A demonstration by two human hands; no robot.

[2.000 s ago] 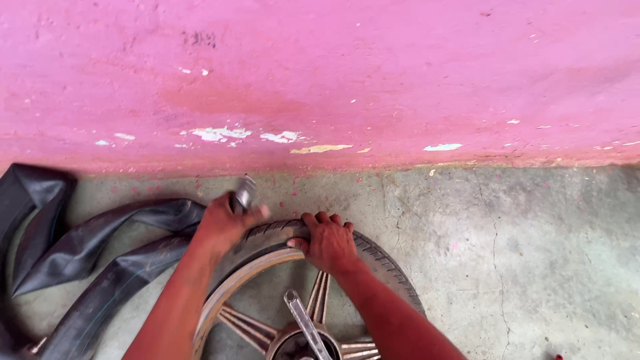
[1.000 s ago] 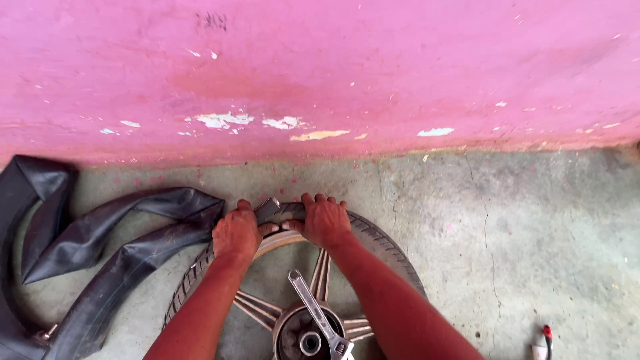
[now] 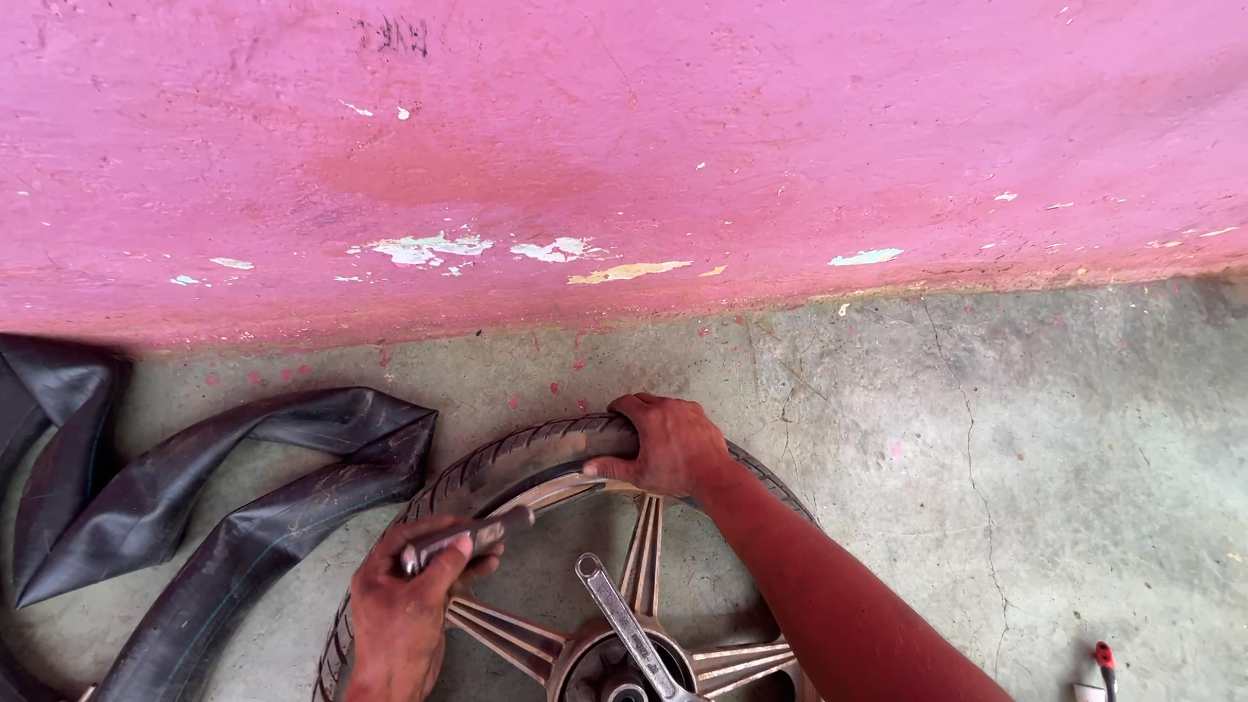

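Note:
A spoked alloy wheel [image 3: 645, 575] with a black treaded tyre [image 3: 526, 453] lies flat on the concrete floor, partly cut off by the lower edge. My left hand [image 3: 405, 595] grips a short metal tool [image 3: 468, 541], perhaps a tyre lever, above the wheel's left side, its end close to the rim. My right hand [image 3: 673, 444] clasps the top of the tyre, thumb on the inner side and fingers over the tread. An adjustable wrench [image 3: 629, 624] rests across the hub, its jaw end cut off below.
A deflated black inner tube [image 3: 244, 526] lies folded on the floor at the left, close to the tyre. The pink wall [image 3: 624, 146] with peeling paint rises behind. At the lower right stands a small object with a red-and-black tip [image 3: 1104, 658], partly in view.
My left hand has moved from the top of the tyre down and left with the metal tool. My right hand stays on the tyre's top.

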